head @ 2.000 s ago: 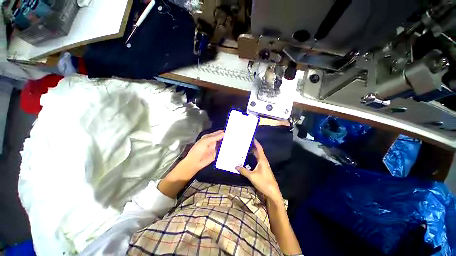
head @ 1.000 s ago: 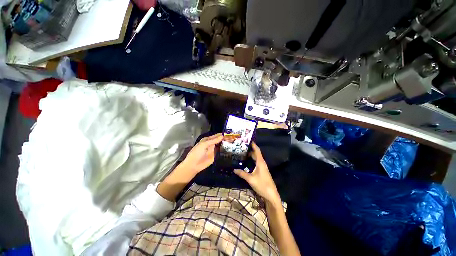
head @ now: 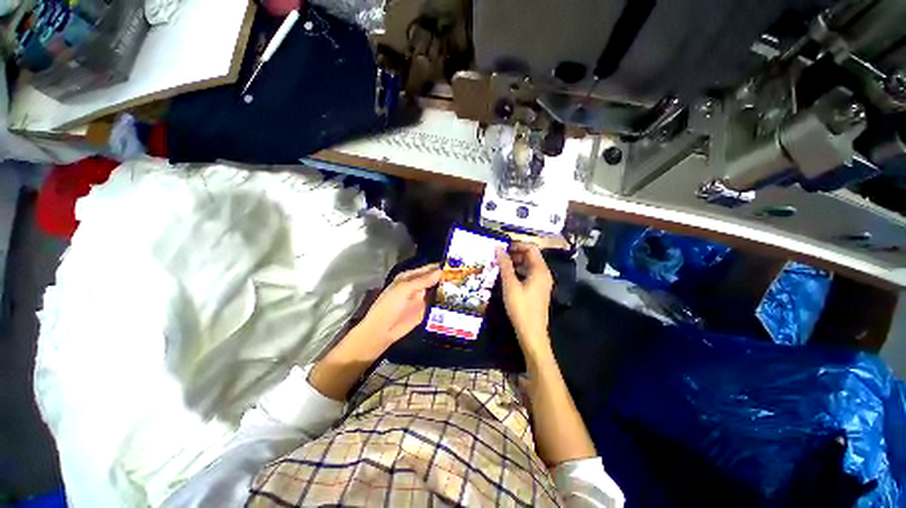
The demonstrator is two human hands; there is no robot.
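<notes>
A smartphone (head: 465,283) with a lit screen is held upright over my lap, just below the machine's needle plate (head: 523,211). The screen shows a coloured picture with a red strip near its bottom. My left hand (head: 401,305) holds the phone's left edge. My right hand (head: 526,283) is at its upper right edge, with thumb and fingertips at the screen's side. Whether the right fingers grip the phone or only touch it is hard to tell. Black cloth (head: 576,332) lies under and right of the phone.
A white cloth heap (head: 199,308) fills the left. A blue plastic bag (head: 775,397) lies at the right. The sewing machine head (head: 596,50) and bed (head: 422,144) stand ahead. A white pen-like tool (head: 272,48) lies on dark cloth (head: 288,114) at the upper left.
My right hand has moved up from the phone's lower right to its upper right edge. The screen has gone from blank white to a coloured picture. My left hand has stayed nearly in place.
</notes>
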